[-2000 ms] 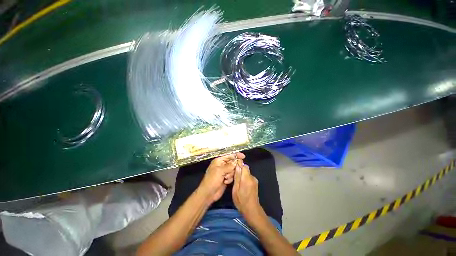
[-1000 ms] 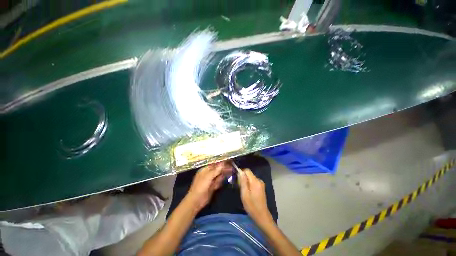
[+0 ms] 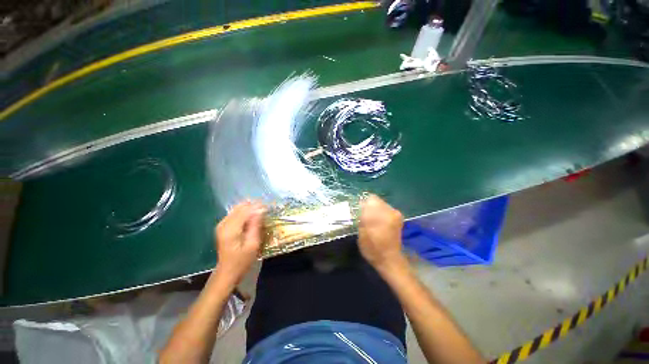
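Note:
My left hand (image 3: 240, 236) is at the left end of the cream-yellow block (image 3: 329, 217) on the bench edge, fingers curled. My right hand (image 3: 381, 227) is at its right end, also curled. Thin lines cross the block between the hands; I cannot tell whether they are a held strand. Shiny wrinkled film surrounds the block. A fanned pile of translucent white tubes (image 3: 274, 142) lies behind it, its lower left end beside my left hand. A round coil of dark-and-silver strips (image 3: 341, 146) lies right of the tubes.
A sparse crescent of strands (image 3: 165, 202) lies at the left of the green bench (image 3: 441, 163). A looser dark bundle (image 3: 491, 99) is at the far right. A blue crate (image 3: 462, 231) is below the edge at right, a whitish bag (image 3: 92, 334) below at left. A metal rail runs behind.
My hands were together over my lap below the bench edge. They have moved up and apart, to the two ends of the block. The camera view has shifted slightly.

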